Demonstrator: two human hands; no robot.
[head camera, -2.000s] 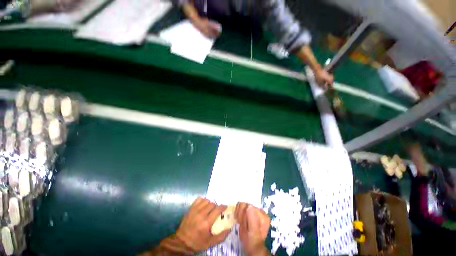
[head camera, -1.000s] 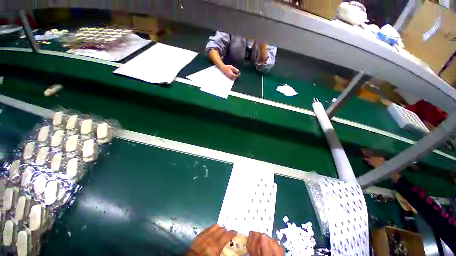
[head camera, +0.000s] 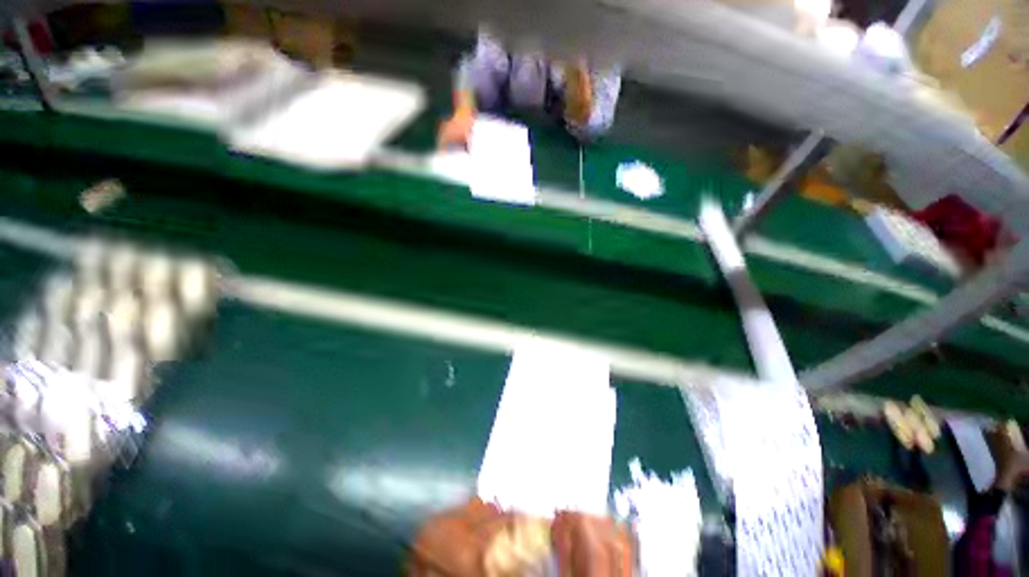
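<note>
My left hand (head camera: 454, 543) and my right hand (head camera: 594, 546) are at the bottom edge, partly cut off and blurred. A cream plastic housing (head camera: 519, 546) is held between them, with fingers on both its sides. The white adhesive pad sheet (head camera: 551, 426) lies just beyond my hands; its lower end is hidden under them and its marks are blurred out. A heap of white backing pieces (head camera: 666, 521) lies right of my right hand. No tool or pad can be made out in my fingers.
Housings on bubble wrap (head camera: 119, 316) lie at left. Spare sheets (head camera: 774, 473), a brown parts box (head camera: 891, 530) and a yellow tool (head camera: 833, 560) are at right. A white tube (head camera: 750, 293) leans across the belt (head camera: 451, 254). People's hands show across the belt and at right.
The view has tilted and blurred; the bench sits slightly higher in it. The person opposite has shifted a white sheet. The housing remains between my hands.
</note>
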